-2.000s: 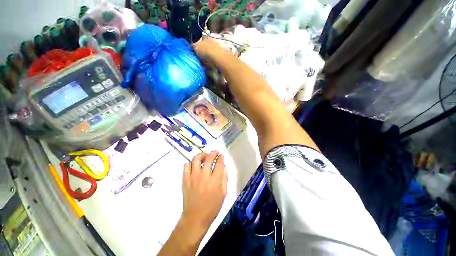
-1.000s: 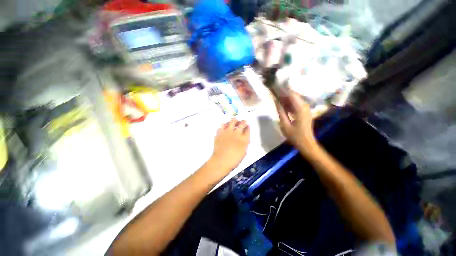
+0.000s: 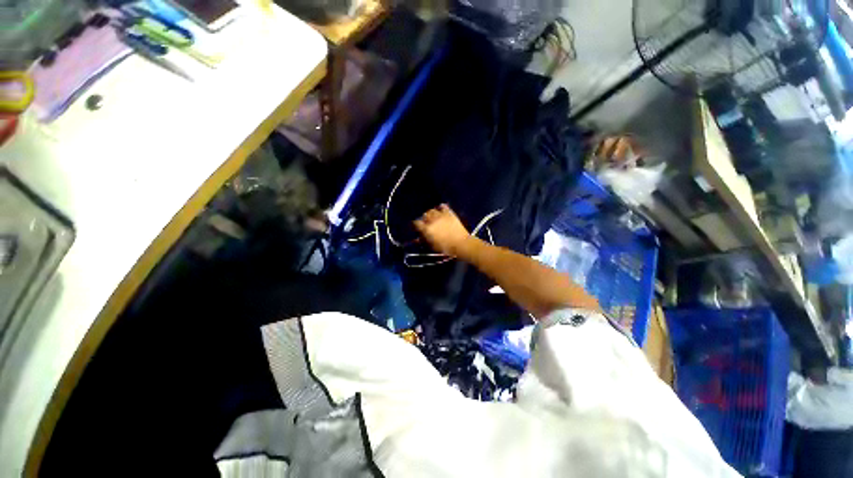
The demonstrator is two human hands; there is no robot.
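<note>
My right hand [image 3: 443, 230] reaches down to the right of the table and touches a pile of dark navy garments [image 3: 486, 131]. Its fingers are bent against the cloth; whether they grip any of it cannot be told. Thin white piping [image 3: 391, 207] loops over the dark cloth around the hand. My left hand is not in view.
The white, wood-edged table [image 3: 178, 159] is at left, with blue snips [image 3: 159, 34] and scissors [image 3: 15, 91] on it. A blue bar [image 3: 387, 136] slants beside the pile. Blue crates [image 3: 730, 383] stand at right. A black fan [image 3: 715, 37] is at the upper right.
The view has swung right and down from the table to the dark pile. My right hand has moved from the table to the pile. My left hand has left the view.
</note>
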